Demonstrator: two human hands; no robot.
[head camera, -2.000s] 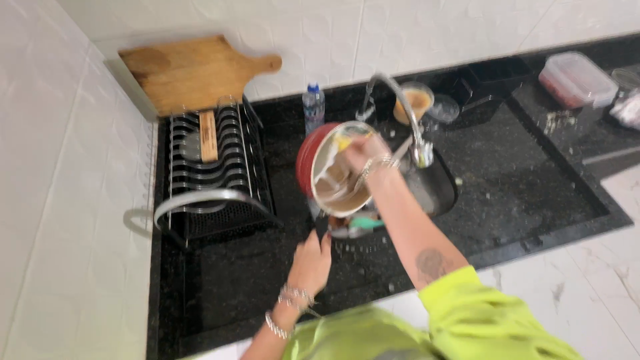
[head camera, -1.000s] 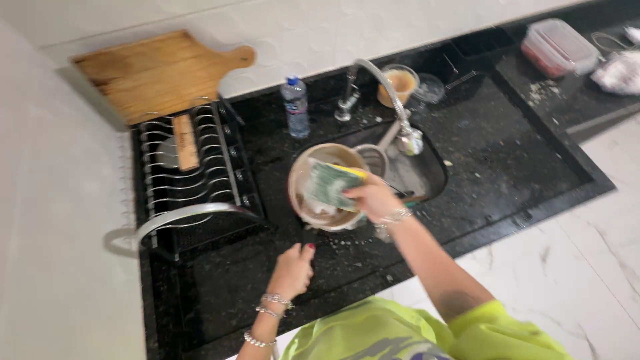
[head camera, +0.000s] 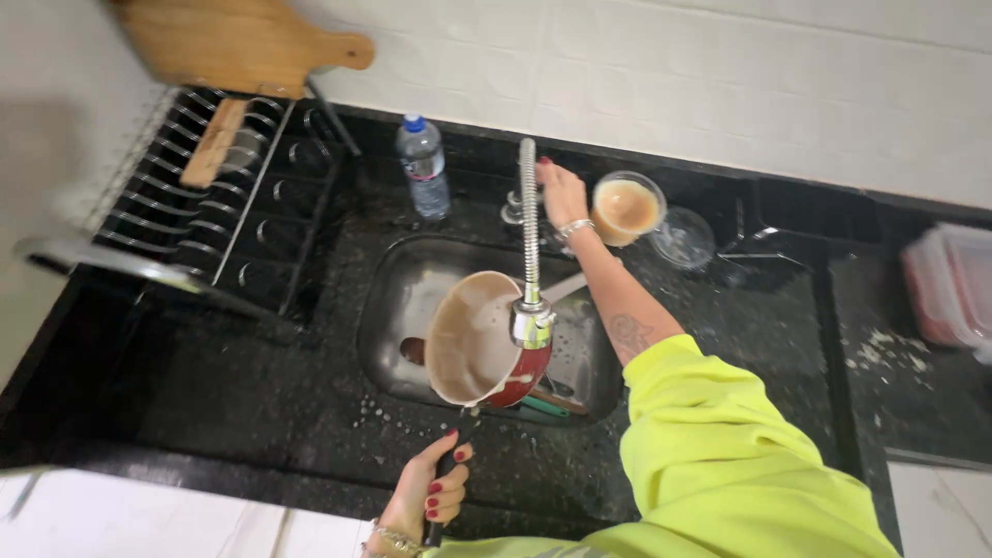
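Observation:
My left hand is closed around the black handle of a red saucepan, which is tilted over the steel sink with its cream-coloured inside showing. Directly above the pan hangs the spray head of the flexible faucet. My right hand reaches behind the faucet's hose, at its base; its fingertips are partly hidden, and whether they grip the tap cannot be told. Inside the sink lie a light-handled utensil or pan and a green-handled item.
A dish rack stands at left, with a wooden cutting board behind it. Along the wall are a water bottle, a tub of tan liquid and a clear lid. A plastic container sits far right, near scattered crumbs.
My right hand has left the pan, where it held a green and yellow sponge, and moved to the faucet's base. The pan is now tilted beneath the spray head. The view has moved closer.

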